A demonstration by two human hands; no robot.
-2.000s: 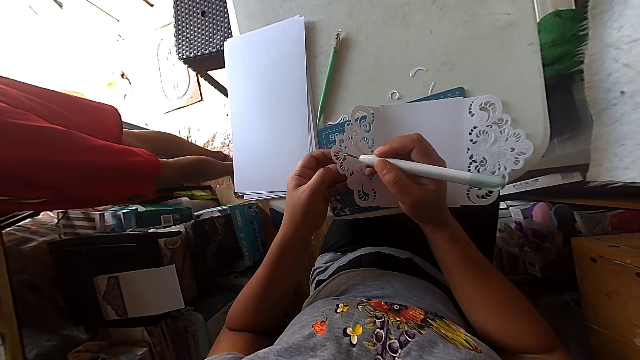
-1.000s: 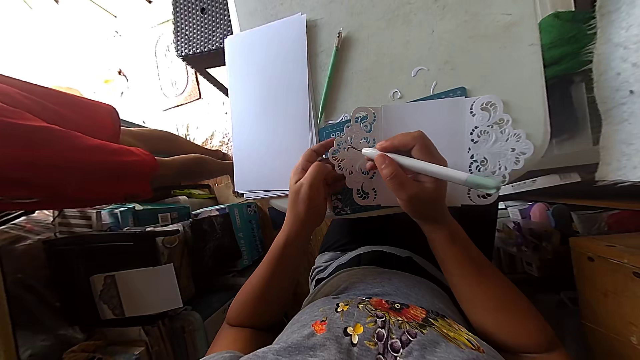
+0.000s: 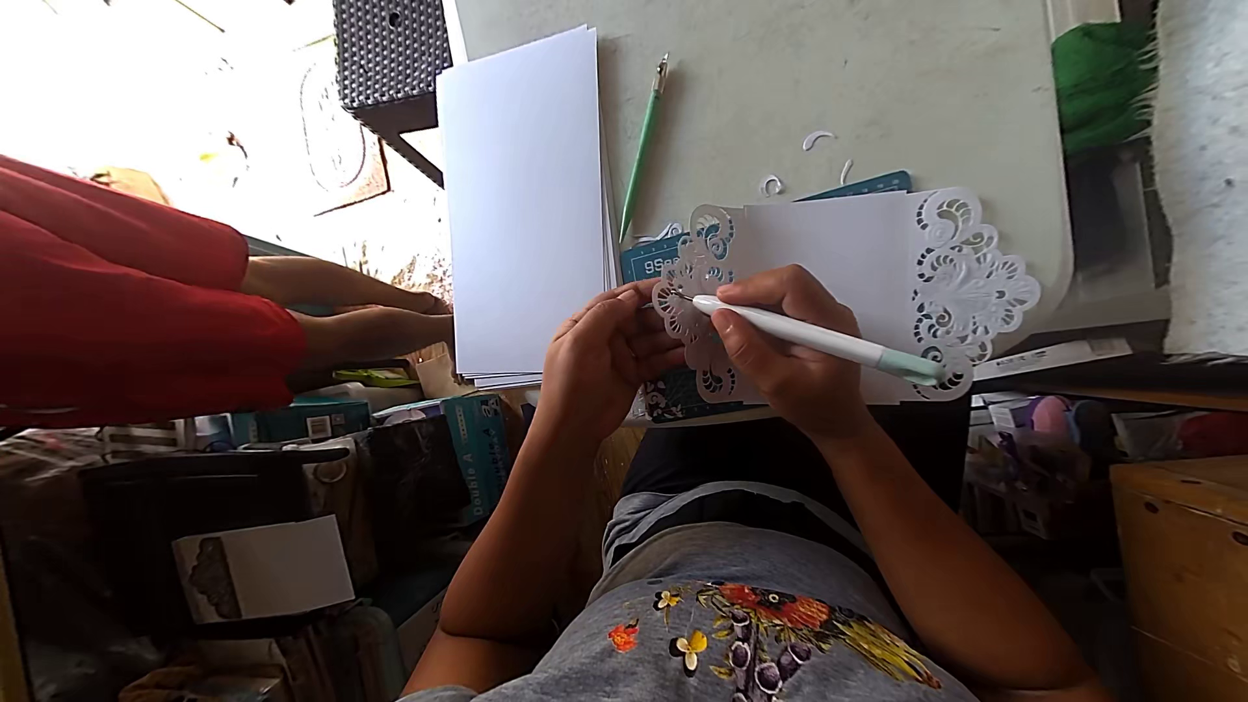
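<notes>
White paper with lacy cut-out ends lies over a teal cutting mat at the table's near edge. My left hand holds the paper's left lace end between thumb and fingers, its fingertips partly beneath the lace. In my right hand is a white craft pen tool with a pale green end, held like a pencil. Its fine metal tip meets the left lace; whether it is a blade cannot be told. Small curved paper scraps lie beyond the mat.
A stack of white sheets lies left on the pale table, beside a green pen-like tool. A dark woven box is at upper left. A person in red is at far left. A wooden cabinet stands lower right.
The fingers of my left hand have opened out somewhat under the left lace end. My right hand keeps its grip on the tool, which has shifted only slightly.
</notes>
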